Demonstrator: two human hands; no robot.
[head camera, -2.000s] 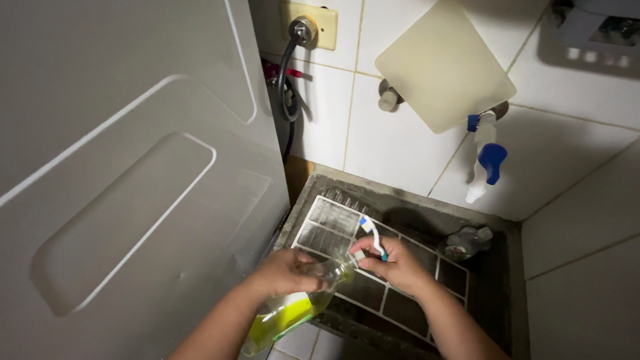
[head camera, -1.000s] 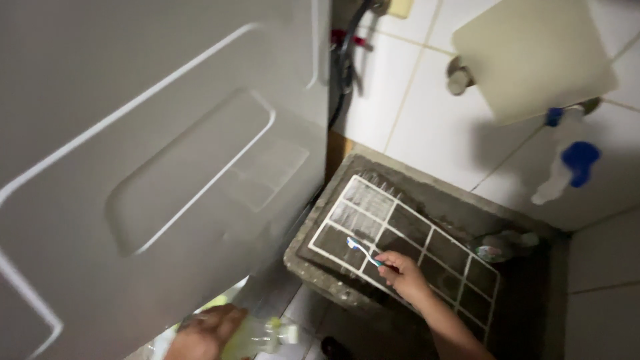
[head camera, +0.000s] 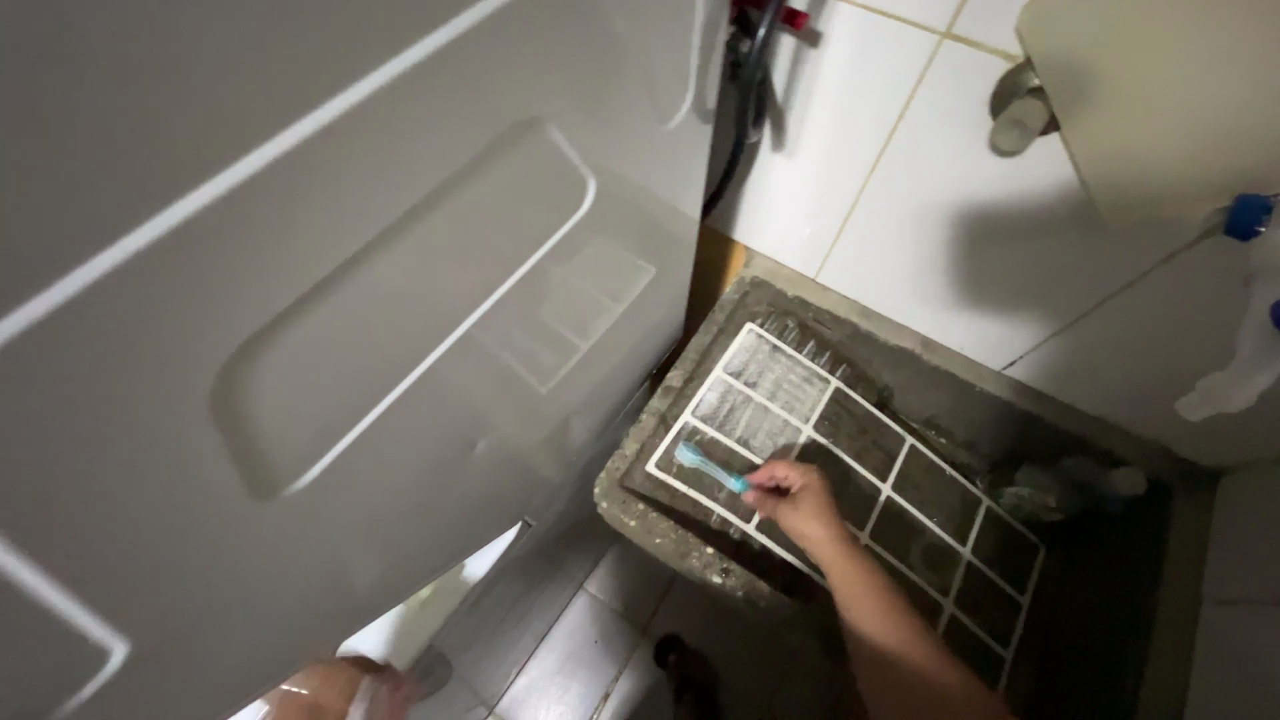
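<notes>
My right hand (head camera: 795, 500) grips a light blue toothbrush (head camera: 710, 467), its head over the lower left cells of a white-framed mesh filter (head camera: 890, 490). The filter lies slanted across a rough concrete sink (head camera: 640, 480). Its upper left cells look pale and wet, the others darker. At the bottom edge of the view, left of the sink, my left hand (head camera: 345, 690) is blurred and partly cut off; whether it holds anything cannot be made out.
A large grey appliance panel (head camera: 400, 300) fills the left side. A plastic bottle (head camera: 1070, 490) lies at the sink's right end. On the tiled wall are a metal fitting (head camera: 1022, 112), a pale square board (head camera: 1170, 110) and a white-and-blue tap (head camera: 1245, 340). Floor tiles (head camera: 565, 650) show below.
Two seconds ago both hands were together over the filter, the left holding a clear bottle with yellow-green liquid. My left hand has moved down and left, away from the filter. The view has shifted.
</notes>
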